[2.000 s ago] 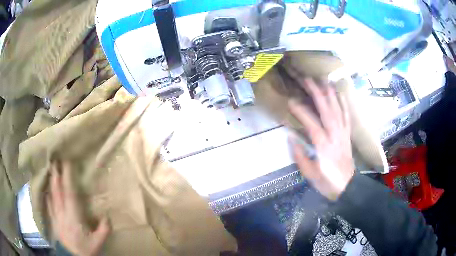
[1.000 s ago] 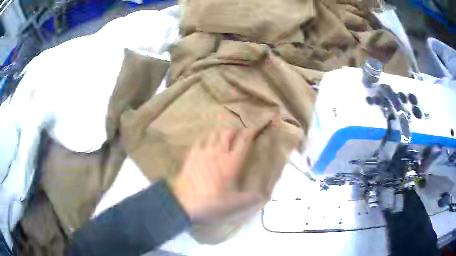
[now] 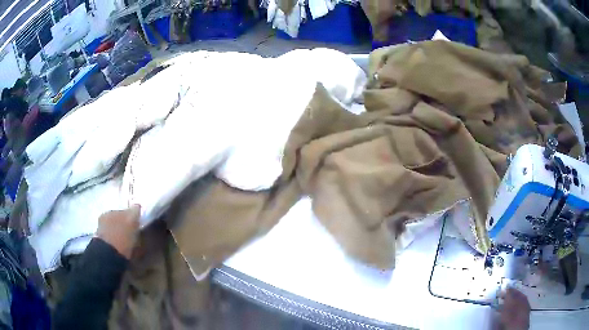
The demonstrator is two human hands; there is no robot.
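A large white fabric heap (image 3: 187, 122) lies at the left of the table. My left hand (image 3: 119, 231) is at its lower edge, fingers closed on the white fabric. A tan garment piece (image 3: 368, 180) lies rumpled in the middle, and a tan flap hangs towards the table's front edge. My right hand (image 3: 515, 310) shows small and blurred at the lower right, near the needle plate (image 3: 462, 280); whether it holds anything cannot be told. The sewing machine head (image 3: 523, 193), white with a blue stripe, stands at the right.
More tan cloth (image 3: 445, 71) is heaped behind the machine. The edge ruler (image 3: 278, 298) runs along the table's front edge. Blue bins (image 3: 226, 24) with fabric stand at the back. Other workplaces and a person (image 3: 14, 97) show at the far left.
The view has turned left. My left hand has moved off the tan cloth and taken the edge of the white fabric. My right hand shows by the needle plate.
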